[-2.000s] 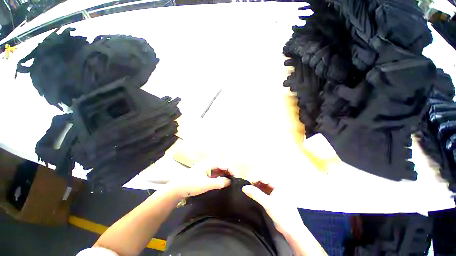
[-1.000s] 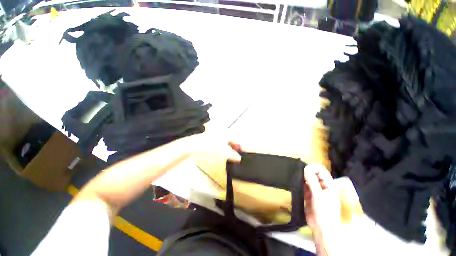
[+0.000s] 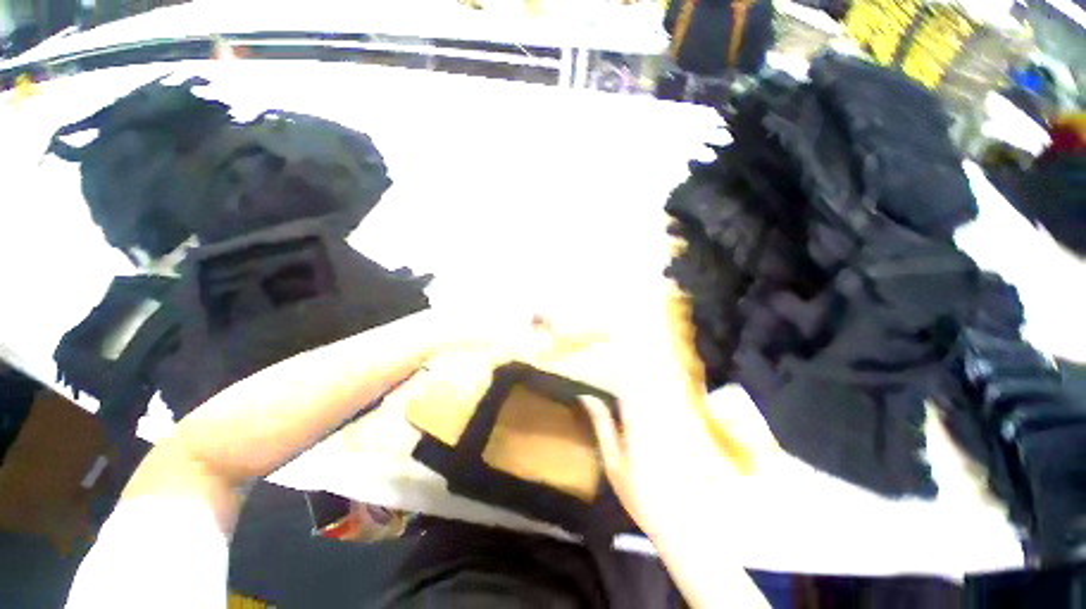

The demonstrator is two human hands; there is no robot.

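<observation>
A black fabric frame panel (image 3: pixel 512 485) with a large open centre lies at the table's front edge, over tan cardboard (image 3: pixel 447 407) that shows through its opening. My right hand (image 3: pixel 625 446) is at the panel's right side, with a finger and thumb area over that bar; it holds the panel there. My left hand (image 3: pixel 524 336) is beyond the panel's far edge, strongly washed out by glare. Its fingers are hard to make out, and I cannot tell whether it holds anything.
A stack of black frame panels (image 3: pixel 280 321) lies at the left, with rounded black bundles (image 3: pixel 256 179) behind it. A large black heap (image 3: pixel 834 262) covers the right side, beside overlapped black pieces (image 3: pixel 1024 416). A brown carton (image 3: pixel 54 464) stands at the lower left.
The frame panel has gone from being held up between both hands to lying lower and further left at the table edge. My left hand has moved off its upper left corner. The view has shifted.
</observation>
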